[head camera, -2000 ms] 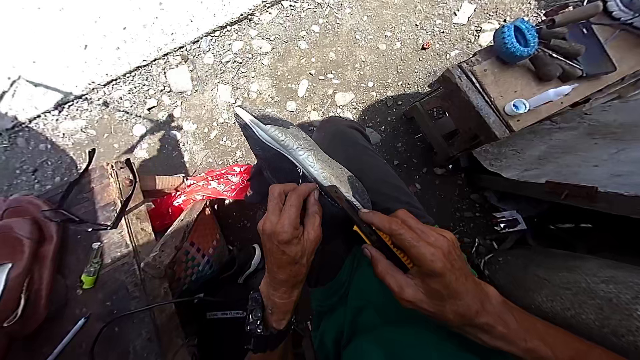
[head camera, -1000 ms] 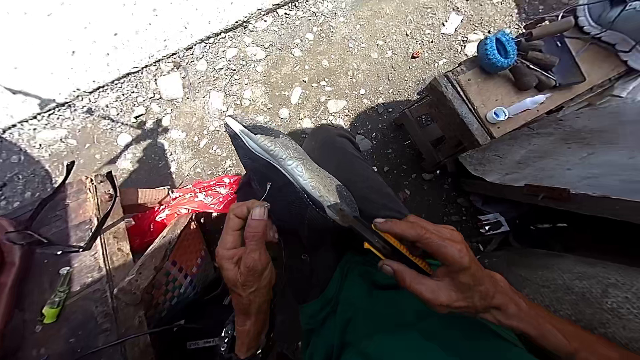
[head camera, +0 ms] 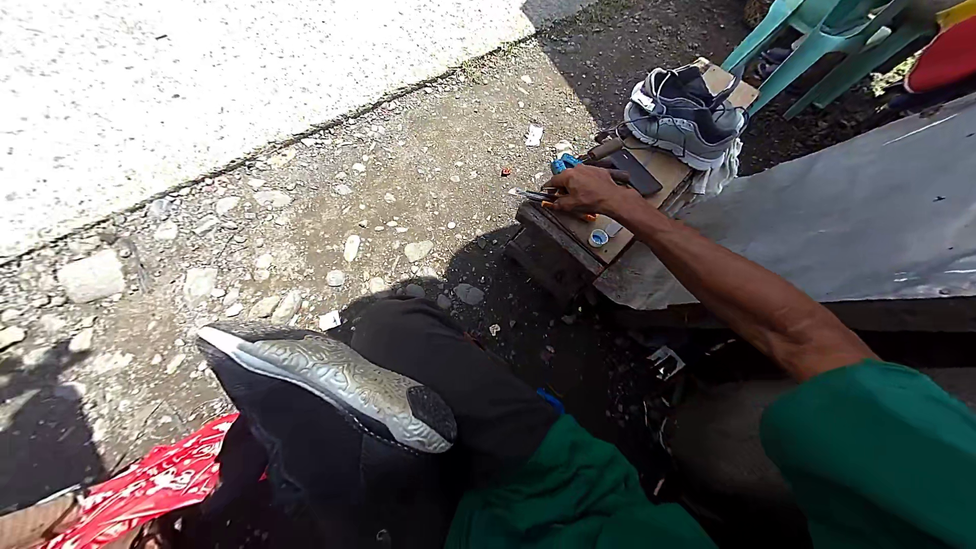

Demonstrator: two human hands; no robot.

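My right hand (head camera: 585,191) is over the near end of a low wooden bench at the upper right, its fingers around a utility knife (head camera: 537,196) whose blade points left. Beside that hand are a blue coiled item (head camera: 565,162), a dark flat case (head camera: 634,172) and a small round container (head camera: 598,238). A shoe (head camera: 343,381) lies on my lap with its patterned grey sole up and black stitching along the sole's edge. No hand touches the shoe. My left hand is out of view.
A grey sneaker (head camera: 684,114) stands at the bench's far end, near a green plastic chair (head camera: 820,49). A grey sheet-covered surface (head camera: 823,221) lies right of the bench. Red patterned cloth (head camera: 156,484) is at the lower left. Stony ground (head camera: 305,221) stretches ahead, beside a pale concrete slab (head camera: 191,91).
My right hand has moved from the shoe to the bench at the upper right with the knife. My left hand has left the view. The view has swung right.
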